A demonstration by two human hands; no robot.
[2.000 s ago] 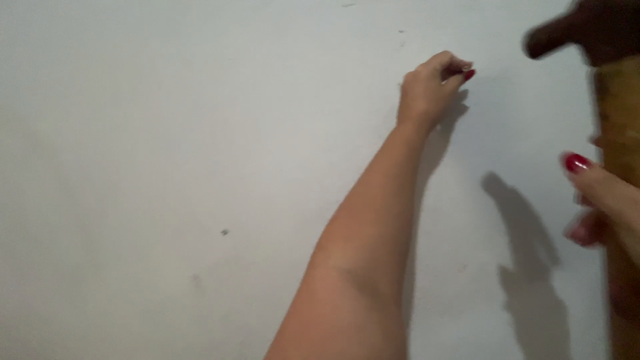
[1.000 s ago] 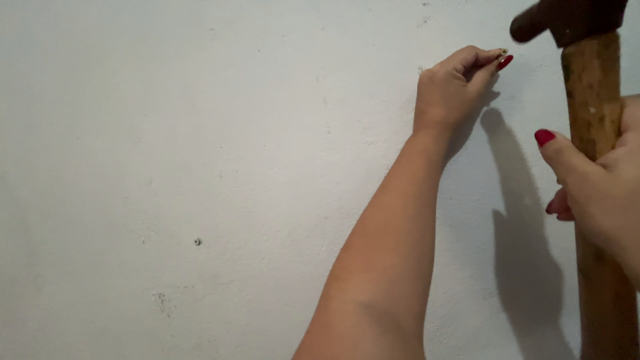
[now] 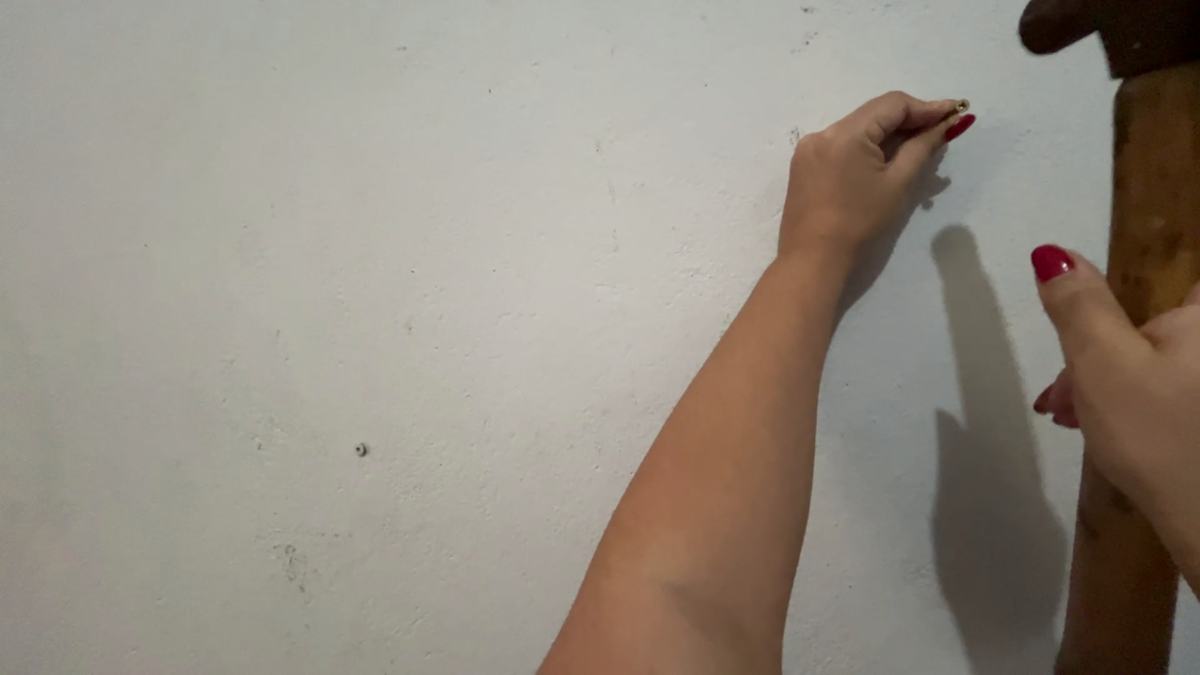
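Observation:
My left hand [image 3: 858,173] is at the upper right against a white wall [image 3: 469,281]. Its thumb and forefinger pinch a small brass-coloured fastener [image 3: 962,106], probably a nail or hook; most of it is hidden by the fingers. At the right edge my right hand [image 3: 1125,375] grips the wooden handle of a hammer [image 3: 1158,178], held upright. The dark metal hammer head [image 3: 1148,33] is at the top right, partly out of view, to the right of my left hand and nearer the camera.
A small plug or hole [image 3: 362,450] shows in the wall at the lower left. Scuffs and small pits mark the wall. Shadows of the hammer and hand fall between my two arms.
Against the oldest frame, more of the hammer handle and my right hand shows. Since one second ago, the hammer has shifted a little to the right. My left hand keeps its pinch.

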